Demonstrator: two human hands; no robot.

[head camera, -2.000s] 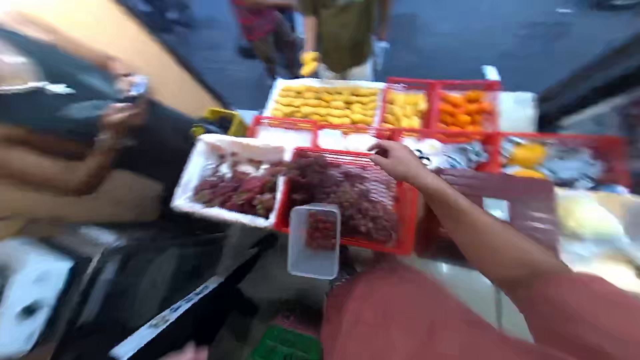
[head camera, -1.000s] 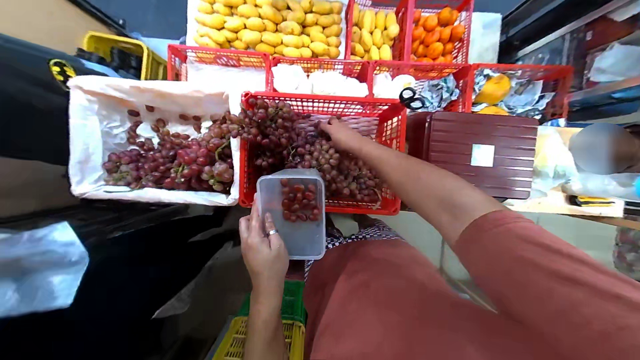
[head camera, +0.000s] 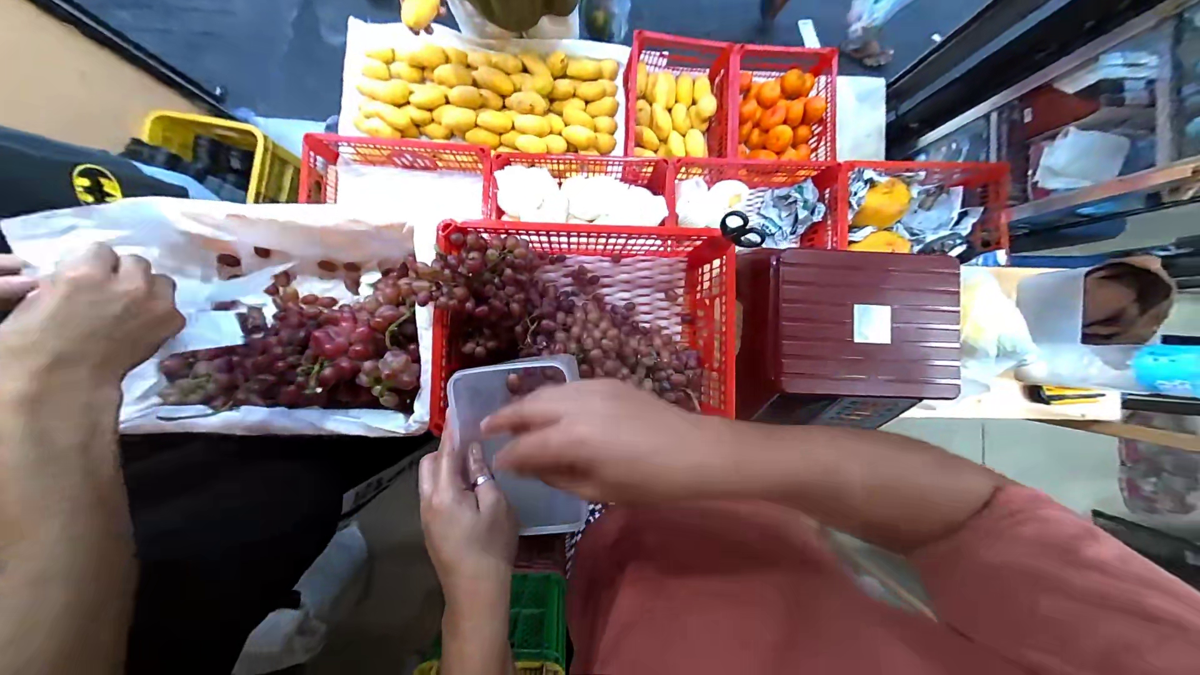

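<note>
My left hand (head camera: 469, 511), with a ring on one finger, grips the left side of a clear plastic container (head camera: 539, 506). Over the container is my right hand (head camera: 586, 436), its fingers spread and slightly blurred; whether it holds anything cannot be made out. A few red grapes (head camera: 536, 378) show at the container's far end, and my right hand hides part of the inside. Just beyond is a red plastic crate (head camera: 717, 328) lined with white foam netting, with bunches of red grapes (head camera: 609, 337) in it. More red grapes (head camera: 328, 347) lie in the paper-lined box (head camera: 281, 419) to the left.
Another person's hand (head camera: 103, 309) is at the left box's paper. Scissors (head camera: 742, 229) lie at the right crate corner beside a maroon lidded bin (head camera: 867, 323). Farther back stand yellow mangoes (head camera: 497, 94), orange fruit (head camera: 778, 112) and red crates with wrapped fruit (head camera: 881, 202).
My right hand has moved from the grapes in the red crate to over the plastic container. Another person's hands have come in at the left box. The view has shifted.
</note>
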